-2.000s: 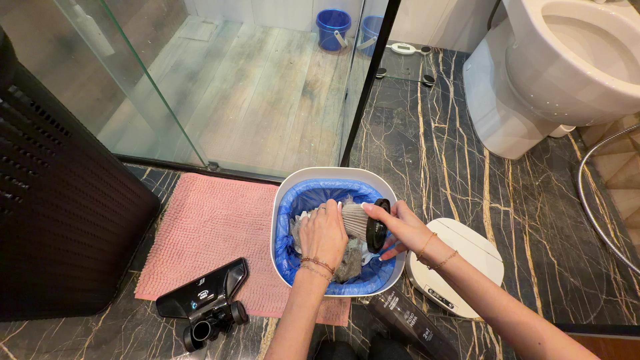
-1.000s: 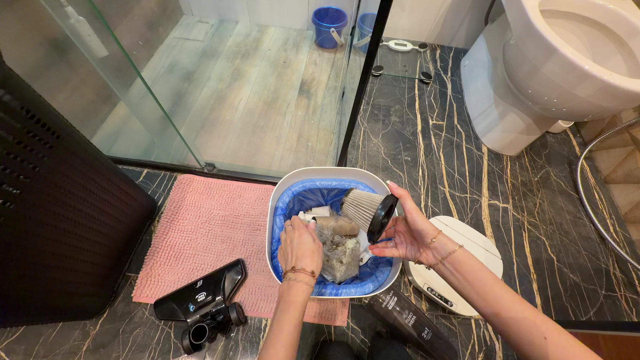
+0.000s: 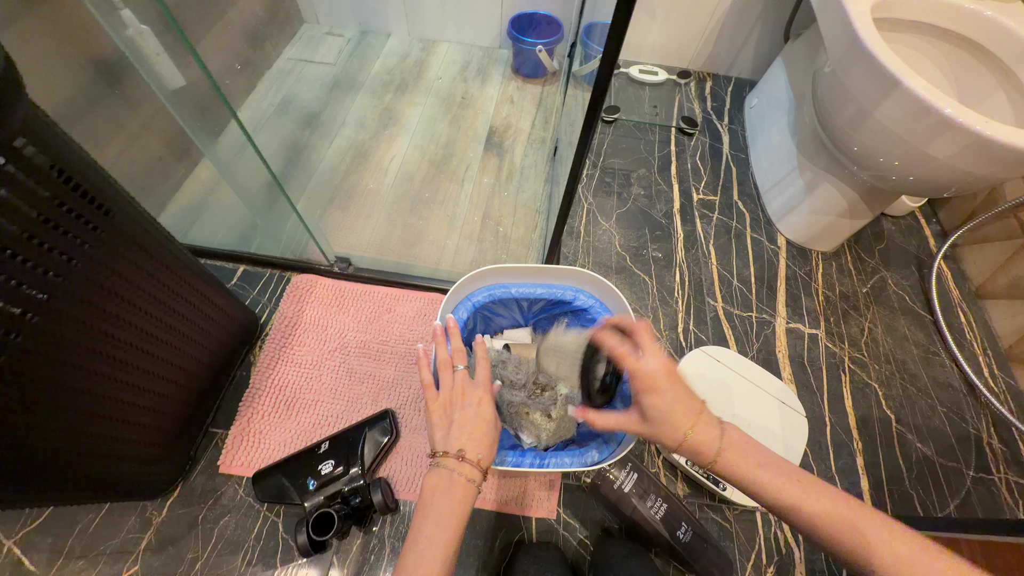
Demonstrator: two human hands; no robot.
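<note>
My right hand (image 3: 640, 384) grips the black end of a pleated vacuum filter (image 3: 572, 356), tilted over a white waste bin (image 3: 552, 274) and blurred by motion. The bin has a blue plastic liner (image 3: 512, 300) and holds gray dust and lint (image 3: 540, 408) with some white paper scraps. My left hand (image 3: 464, 392) lies spread over the bin's left rim, its fingers apart and holding nothing. A dark vacuum dust container (image 3: 656, 512) with writing lies just below the bin's right side.
A black vacuum floor head (image 3: 328, 468) lies partly on a pink bath mat (image 3: 344, 352). The bin's white lid (image 3: 744, 416) is on the marble floor at right. Around stand a dark hamper (image 3: 104, 320), a glass shower screen (image 3: 240, 128), a toilet (image 3: 840, 120) and a glass scale (image 3: 652, 100).
My left hand has moved from the debris inside the bin to its left rim. My right hand still holds the filter, now with the fingers over its black end.
</note>
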